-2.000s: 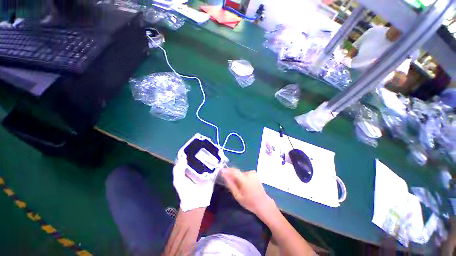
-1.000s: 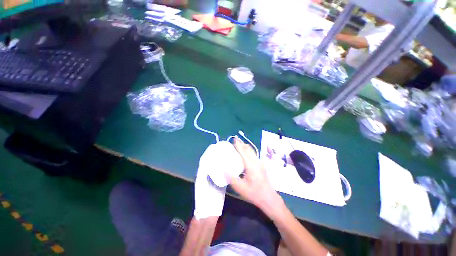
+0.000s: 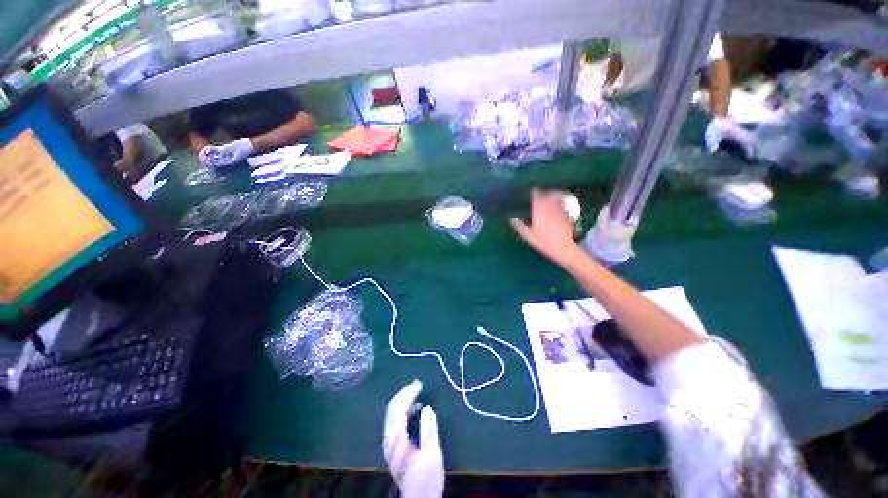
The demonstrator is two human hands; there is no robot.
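Note:
My left hand [image 3: 414, 449], in a white glove, is at the bench's near edge with thumb and fingers apart and a dark gap between them. My bare right hand [image 3: 551, 230] reaches across the bench, thumb spread. A white unit [image 3: 572, 206] shows just beyond its right side, partly hidden by the hand; contact is unclear. The white USB cable [image 3: 394, 326] loops on the bench, its plug end free. Another bagged unit [image 3: 455, 216] lies left of my right hand. The black mouse [image 3: 623, 350] sits on the instruction sheet [image 3: 594, 404], partly covered by my right forearm.
Crumpled empty plastic bags [image 3: 326, 340] lie left of the cable. A keyboard [image 3: 107, 379] and monitor [image 3: 54, 209] are at left. A metal post [image 3: 662, 117] rises behind the mouse. Papers [image 3: 837, 316] lie at right. People's gloved hands [image 3: 728, 136] are across the bench; more bags lie there.
My hands have separated and the white device is no longer seen between them. My right hand has moved far across the bench. The cable now lies loose. The view has tilted up.

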